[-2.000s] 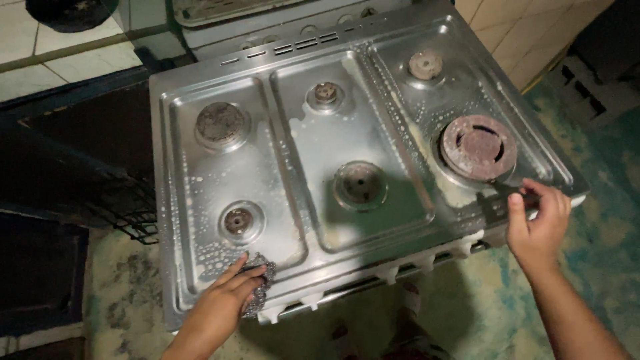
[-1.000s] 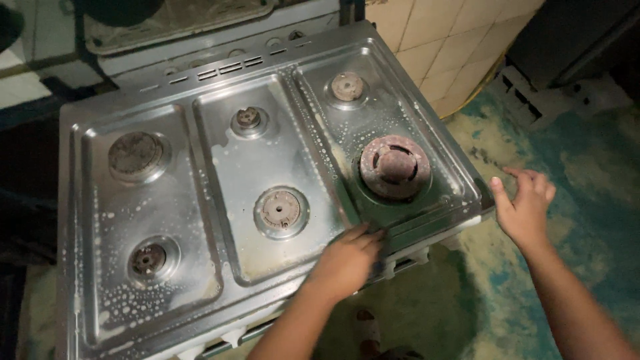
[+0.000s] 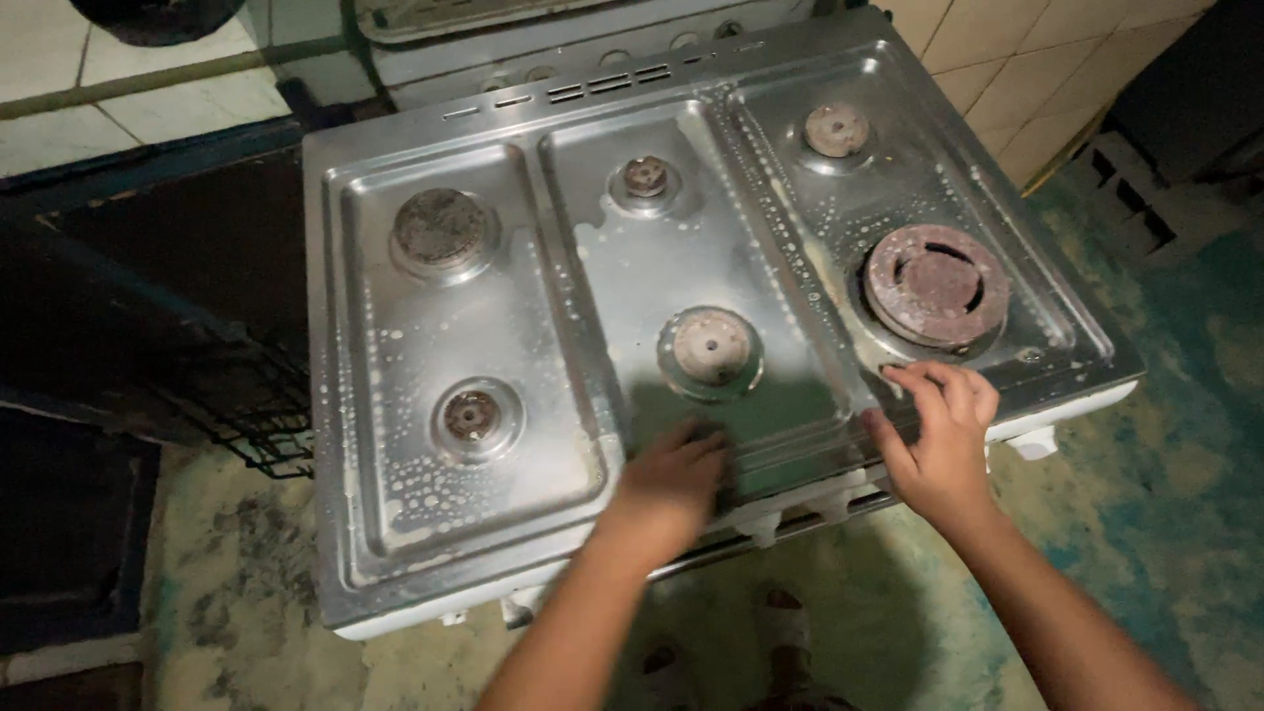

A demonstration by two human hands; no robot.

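A stainless steel gas stovetop [image 3: 671, 267] with soapy droplets lies in front of me. My left hand [image 3: 667, 494], blurred, is on its front edge below the middle front burner [image 3: 711, 346]. A dark scouring pad [image 3: 719, 459] shows partly under its fingers. My right hand [image 3: 938, 434] rests near the front rim, fingers bent and apart, just below the large reddish burner [image 3: 936, 284]; nothing shows in it. Other burners are the left rear [image 3: 441, 227], left front [image 3: 471, 416], middle rear [image 3: 645, 176] and right rear [image 3: 836, 130].
White knobs [image 3: 1032, 442] line the stove's front. A wire rack [image 3: 262, 415] stands left of it, below a tiled counter [image 3: 188, 104]. Behind is another panel with knobs [image 3: 614, 59]. A tiled wall [image 3: 1027, 69] rises at the right rear. My feet [image 3: 785, 617] are below.
My left hand, with the dark pad, went from the left front to near the right section, then back to the middle front. My right hand has moved left from the right front corner.
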